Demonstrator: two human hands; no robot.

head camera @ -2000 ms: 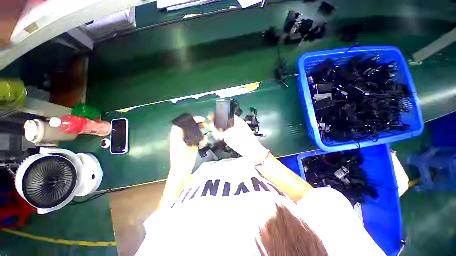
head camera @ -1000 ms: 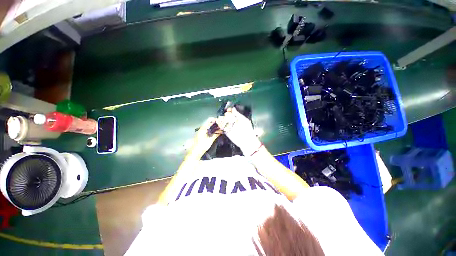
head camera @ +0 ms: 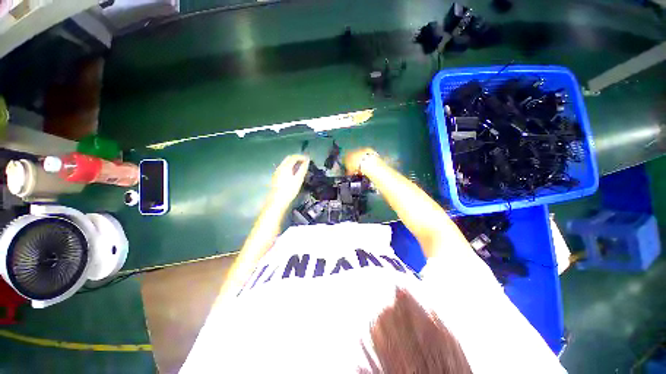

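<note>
A pile of black power adapters with cords (head camera: 337, 197) lies on the green bench right in front of my body. My left hand (head camera: 292, 171) is at the pile's far left side, with a small dark thing at its fingers; whether it grips it is unclear. My right hand (head camera: 359, 161) is at the pile's far right edge, blurred, its fingertips hard to make out. A short black cord end stands between the hands.
A blue basket (head camera: 442, 146) heaped with adapters is at right, above a deeper blue bin (head camera: 537, 292). More adapters (head camera: 454, 31) lie on the far line. A smartphone (head camera: 153, 187), red bottle (head camera: 91, 169) and fan (head camera: 47, 259) are at left.
My hands were together over the pile and have moved apart, showing more adapters between them and my body. A small black item now shows on the far line, left of the adapters there.
</note>
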